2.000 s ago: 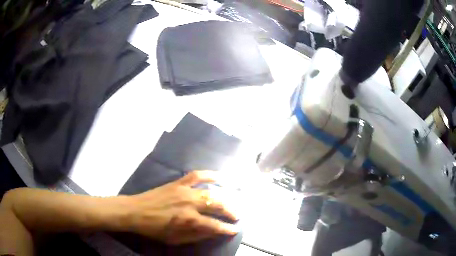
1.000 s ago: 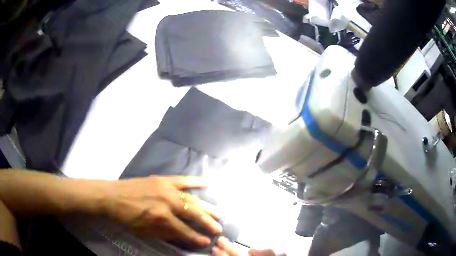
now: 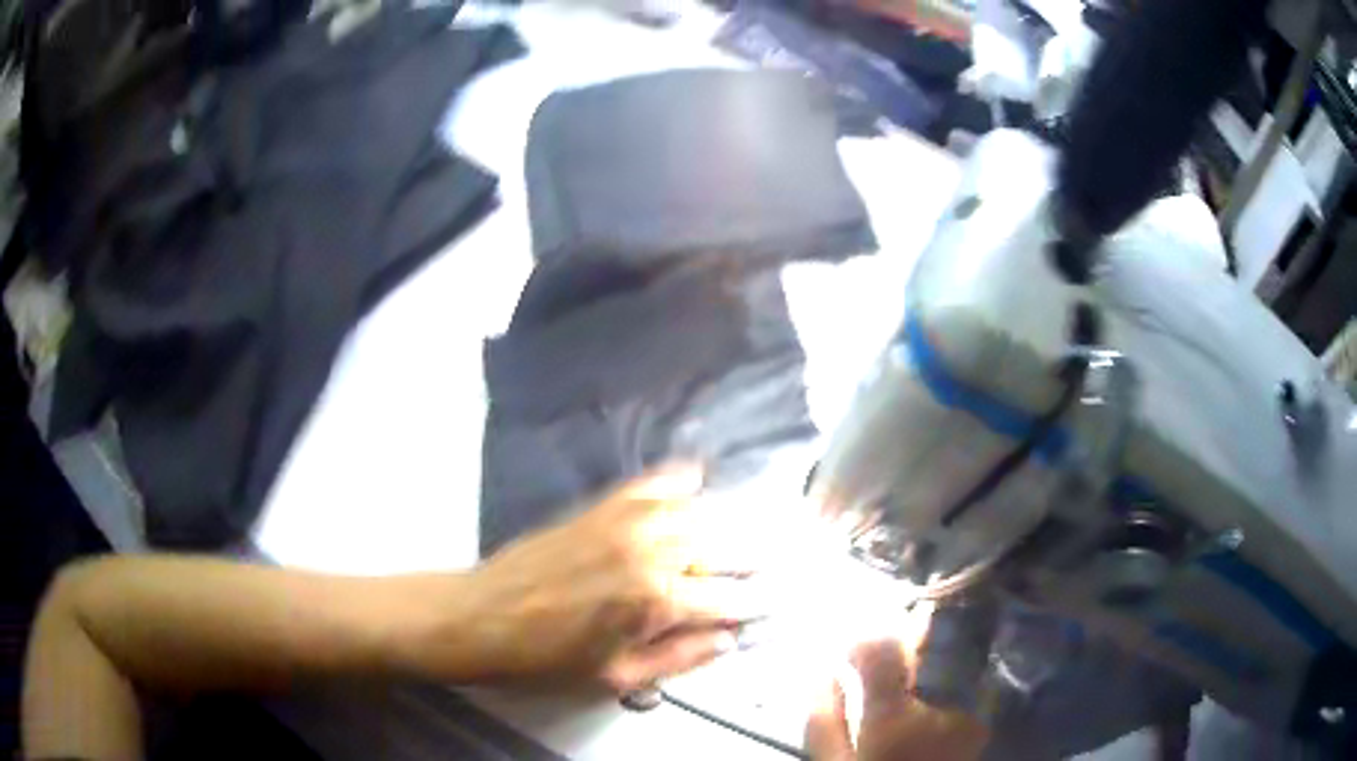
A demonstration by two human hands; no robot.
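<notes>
The dark cut panel (image 3: 640, 372) lies on the white table left of the sewing machine head (image 3: 982, 342), its far edge touching the stacked panels (image 3: 692, 164). My left hand (image 3: 595, 587) lies palm down at the panel's near edge, fingers pointing toward the needle area. My right hand (image 3: 893, 714) shows partly at the bottom edge, just below the machine head. Lamp glare washes out the needle area and the fingertips, so what the fingers touch is hard to tell. The picture is blurred.
A rumpled heap of dark loose pieces (image 3: 253, 268) covers the left side of the table. A thick black tube (image 3: 1153, 119) rises above the machine head. Dark cloth (image 3: 1072, 684) hangs right of the needle. Other cloth and equipment stand behind.
The panel has moved away from me, up to the stack, and turned. My left hand has moved right, toward the needle. My right hand has come further into view below the machine head.
</notes>
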